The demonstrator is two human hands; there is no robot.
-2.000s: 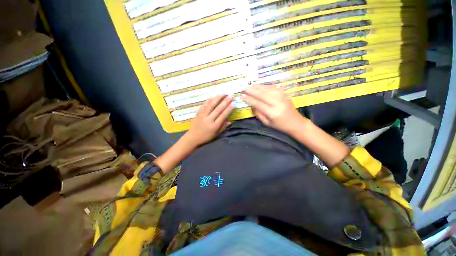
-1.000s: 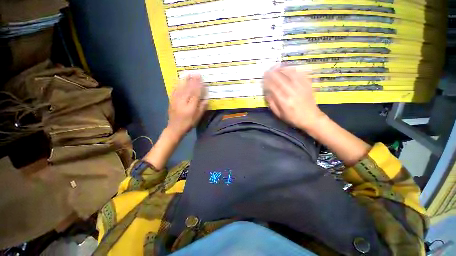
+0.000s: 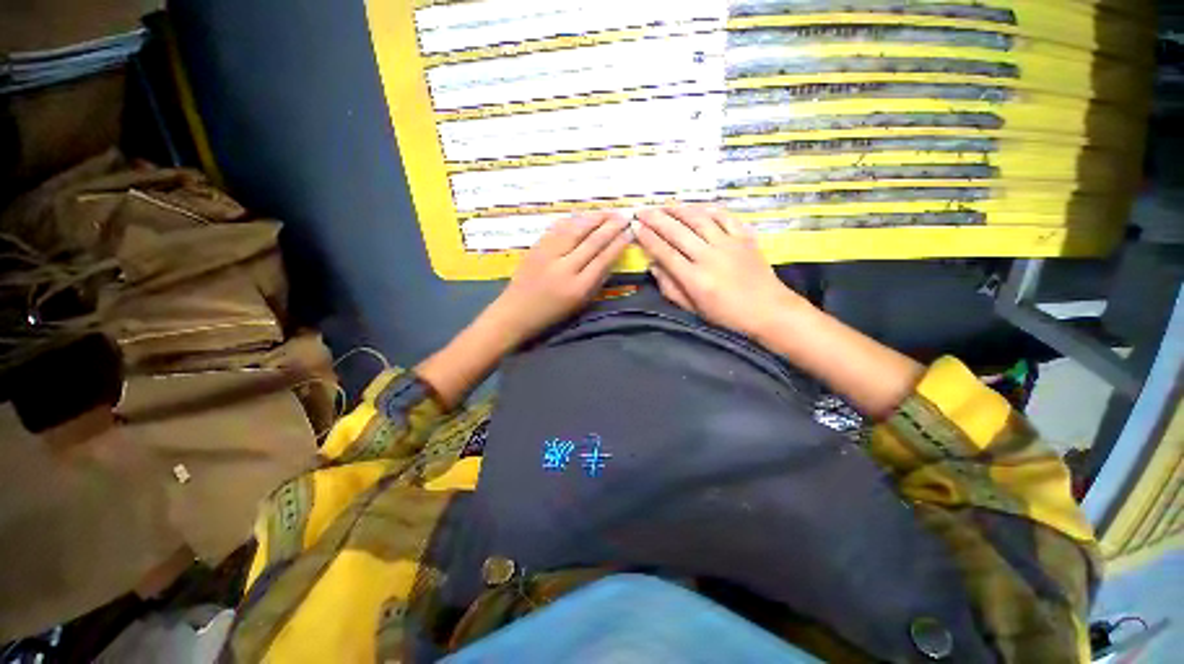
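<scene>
A yellow loading board (image 3: pixel 435 231) with rounded corners lies in front of me. White zippers (image 3: pixel 558 130) lie flat in its left rows. The right rows (image 3: pixel 863 175) are grey between yellow ribs. My left hand (image 3: pixel 567 270) and my right hand (image 3: pixel 712 263) lie flat at the board's near edge, fingertips meeting on the lowest white zipper (image 3: pixel 500 234). Both palms face down with the fingers together. Neither hand visibly grasps anything; the fingers hide part of the lowest row.
Brown fabric goods (image 3: pixel 195 324) are piled at the left. A dark grey surface (image 3: pixel 292 169) lies beside the board. At the right are a grey metal frame (image 3: pixel 1058 324) and a second yellow board (image 3: pixel 1149 499). Shiny plastic (image 3: pixel 838 415) shows by my right forearm.
Both hands were apart on the board one second ago and have come together at the lowest row. The board appears shifted right and lower than two seconds ago.
</scene>
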